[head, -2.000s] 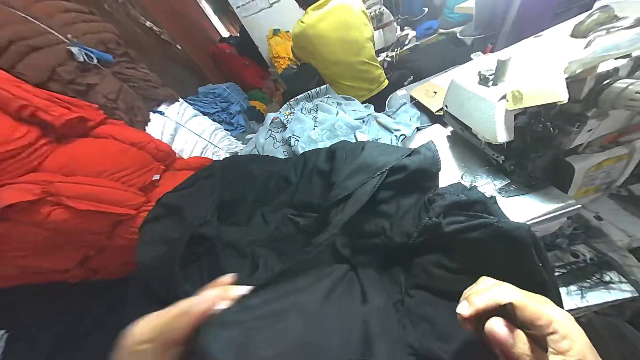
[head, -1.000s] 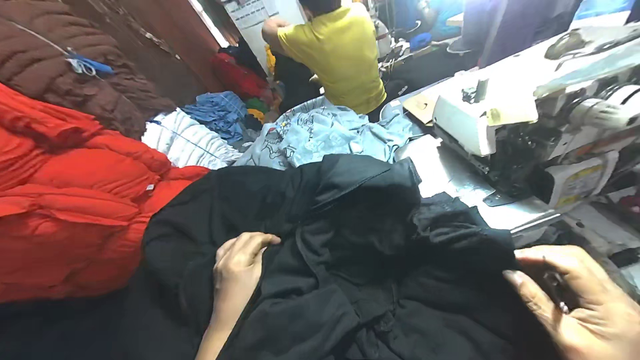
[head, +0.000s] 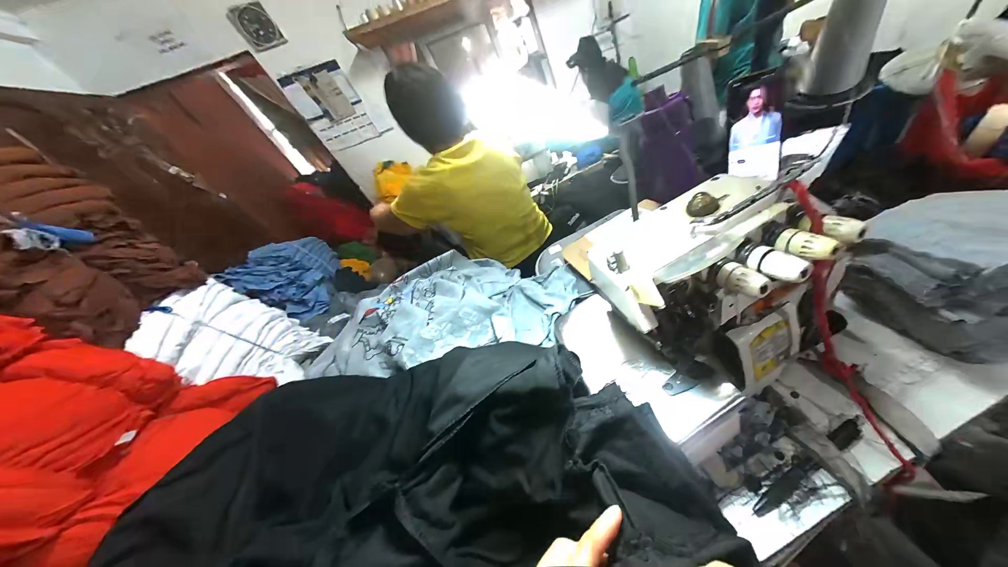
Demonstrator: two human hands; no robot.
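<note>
A black fabric garment point(head: 331, 465) lies heaped across the lower middle, with folds and seams showing. At the bottom edge, what looks like my left hand point(head: 581, 543) touches the cloth with its fingertips; the rest of it is cut off, so its grip is hidden. A sliver of skin, probably my right hand point(head: 715, 564), shows farther right at the same edge, too little to tell what it holds. The garment's right part lies against the metal bed of a white overlock sewing machine point(head: 677, 228), whose thread tension dials point(head: 776, 261) face me.
Red garments point(head: 87, 425) are piled at left, beside a tied white bundle point(head: 220, 331) and blue folded cloth point(head: 287, 272). Light blue printed fabric point(head: 449, 307) lies behind the black garment. A person in a yellow shirt point(head: 472, 201) works beyond. A phone point(head: 754, 126) stands above the machine.
The view has tilted up. My left hand has moved right across the black garment, and my right hand, earlier seen with a small dark object, is now almost wholly out of view.
</note>
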